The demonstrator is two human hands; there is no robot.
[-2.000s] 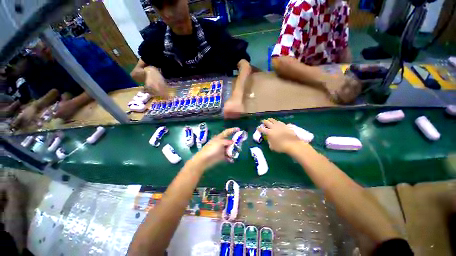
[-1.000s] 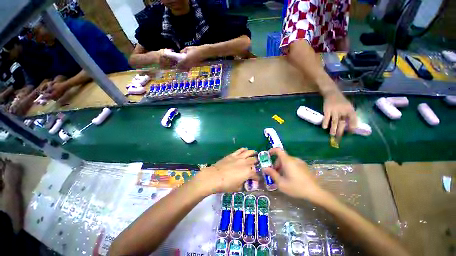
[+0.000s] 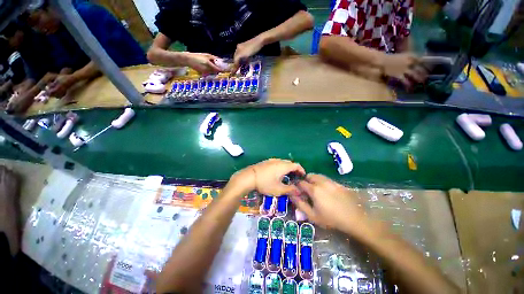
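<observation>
My left hand [image 3: 274, 177] and my right hand [image 3: 323, 198] meet above the upper part of the clear blister tray [image 3: 345, 265]. Their fingers close on a small dark and green part of a half-assembled unit [image 3: 290, 178], mostly hidden by the fingers. A pink end shows below my right hand. Two open units with blue blocks [image 3: 268, 205] lie just under my hands. Below them, several open units [image 3: 276, 252] stand side by side in the tray, green ends up, and a further row is cut off by the bottom edge.
The green conveyor [image 3: 276, 138] crosses behind the tray. It carries an open housing [image 3: 340, 158], closed pink housings [image 3: 385, 129], yellow scraps [image 3: 343, 132] and a white strip [image 3: 97, 135]. Workers sit opposite, one by a filled tray [image 3: 215, 87]. Printed sheets [image 3: 129, 273] lie left, brown cardboard [image 3: 488, 229] right.
My hands have come together over the tray's upper row, and two units now show beneath them. Items on the conveyor have shifted right. The opposite worker's arm has drawn back from the conveyor.
</observation>
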